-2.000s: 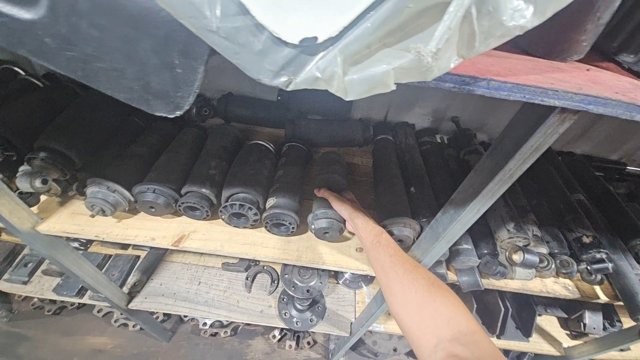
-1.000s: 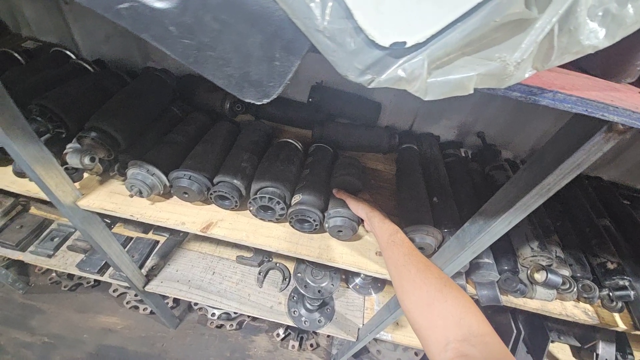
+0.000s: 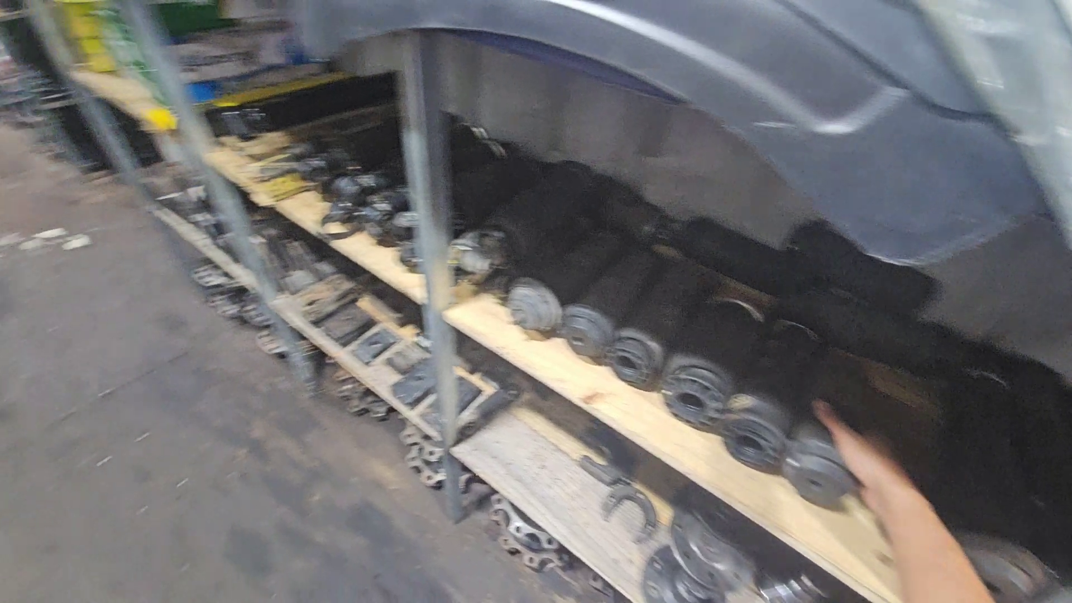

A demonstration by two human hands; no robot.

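Note:
My right hand (image 3: 867, 465) reaches in from the lower right and rests at a black air spring (image 3: 816, 473), the rightmost of a close row on the wooden shelf (image 3: 586, 389). The fingertips touch its upper side; blur hides how firmly they bear on it. Just left of it lies another air spring (image 3: 754, 435) with a ringed end, and beyond that one with a slotted end cap (image 3: 695, 389). Several more continue toward the metal post. More dark cylinders lie behind them in shadow. My left hand is out of view.
A metal post (image 3: 431, 251) stands before the shelves. A dark plastic panel (image 3: 837, 126) overhangs the row. The lower shelf (image 3: 544, 477) bears a fork-shaped metal part (image 3: 632, 507) and round hubs (image 3: 703, 553). Flat metal pieces lie farther left, above the concrete floor (image 3: 126, 419).
The view has swung strongly left, bringing the floor and farther shelving into sight. My right hand is still at the same air spring, which stays in the row.

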